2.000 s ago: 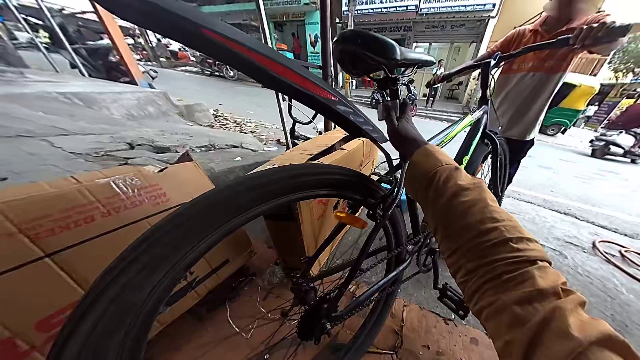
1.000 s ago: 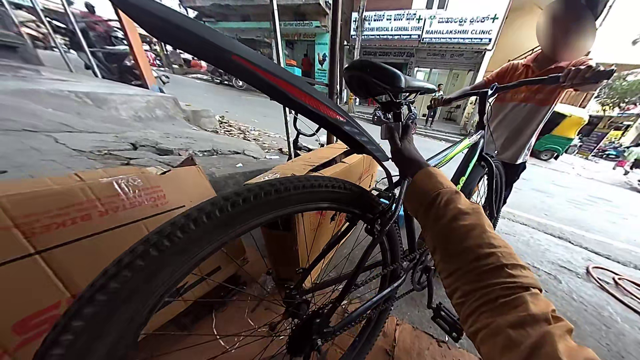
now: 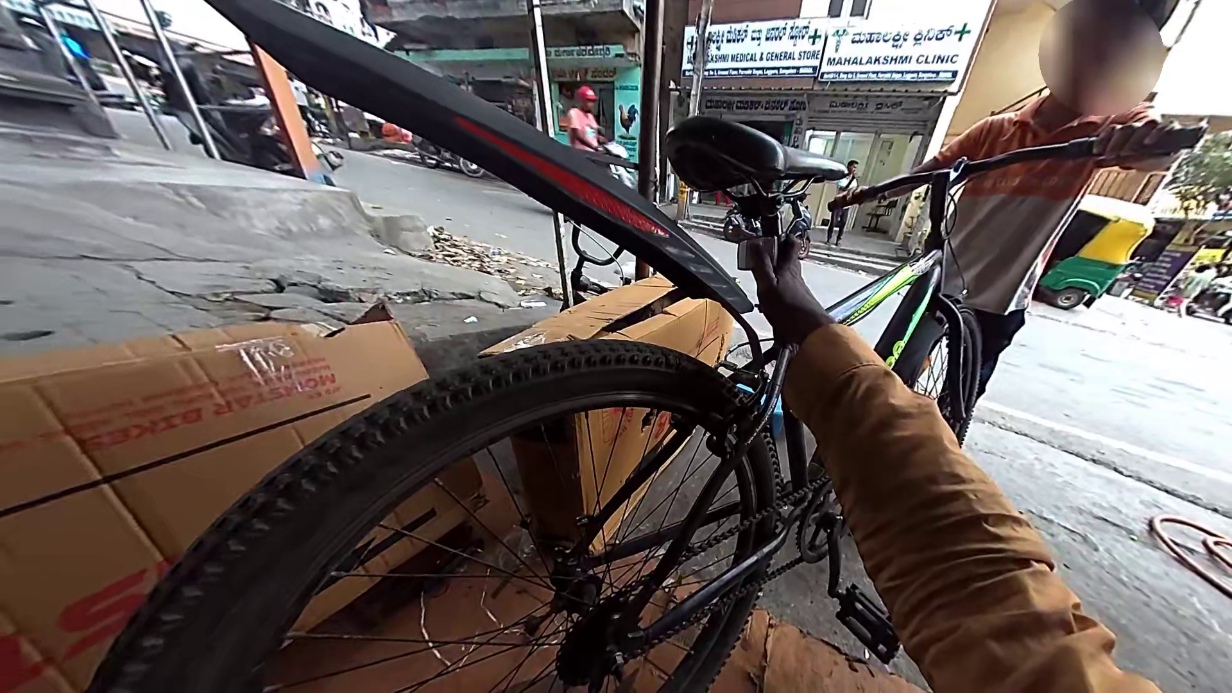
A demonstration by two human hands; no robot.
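My right hand [image 3: 784, 289] reaches up at the seat post, just under the black bicycle saddle [image 3: 741, 154]; its fingers are around a small grey part there, perhaps a reflector or clamp. The black rear mudguard [image 3: 510, 144] with a red stripe slants from the upper left down to that hand, above the rear wheel's knobby tyre [image 3: 385, 423]. The green-marked frame [image 3: 890, 289] runs forward to the handlebar [image 3: 1020, 154], which another person holds with both hands. A pedal [image 3: 866, 621] hangs low at the right. My left hand is not in view.
Flattened cardboard [image 3: 818, 664] lies under the bicycle. A large cardboard box [image 3: 192, 414] is at the left and another carton [image 3: 626, 337] stands behind the wheel. The other person [image 3: 1020, 212] stands at the front wheel. A hose [image 3: 1193, 553] lies on the ground at the right.
My right hand stays at the seat post. The other person's head has come into view as the view shifted slightly. A rider in a red cap has appeared on the road behind.
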